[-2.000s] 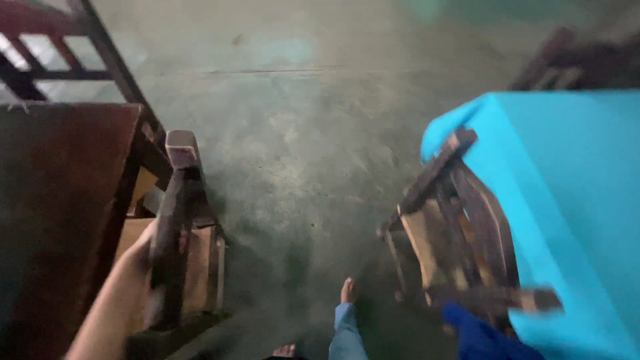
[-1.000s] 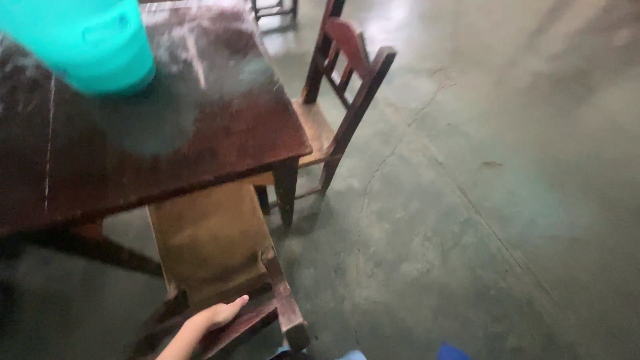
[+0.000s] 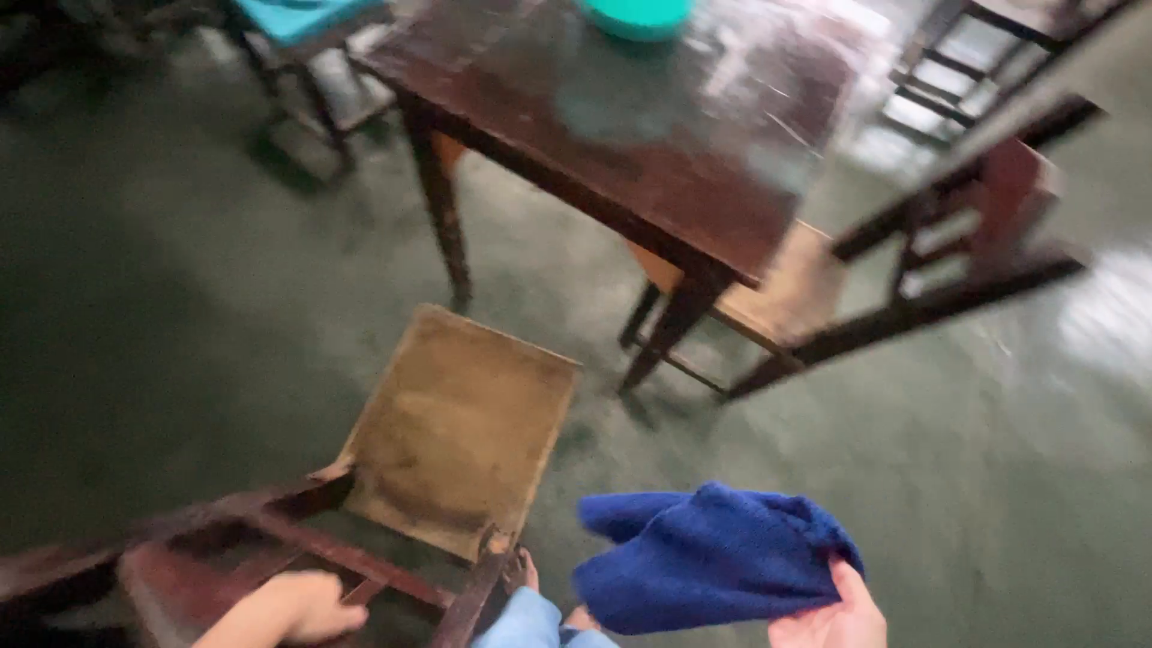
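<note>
My left hand (image 3: 310, 607) is at the backrest of a wooden chair (image 3: 463, 432) at the lower left, its fingers curled over a rail; blur hides the exact hold. The chair's tan seat points toward a dark wooden table (image 3: 576, 180). Lower right, my right hand (image 3: 837, 607) grips a folded blue cloth (image 3: 711, 558) by its right edge, above the floor. A green plastic vessel (image 3: 639, 16), cut off by the top edge, rests on the table.
A second wooden chair (image 3: 936, 315) stands at the table's right side, its seat partly under the top. Another dark chair or stand (image 3: 954, 67) is at the upper right. Upper left, a blue-topped piece of furniture (image 3: 306, 18) stands on the floor. My feet are at the bottom centre.
The chair at my left hand, partly under the table one second ago, now stands away from it. The blue cloth has come fully into view in my right hand. The view has swung.
</note>
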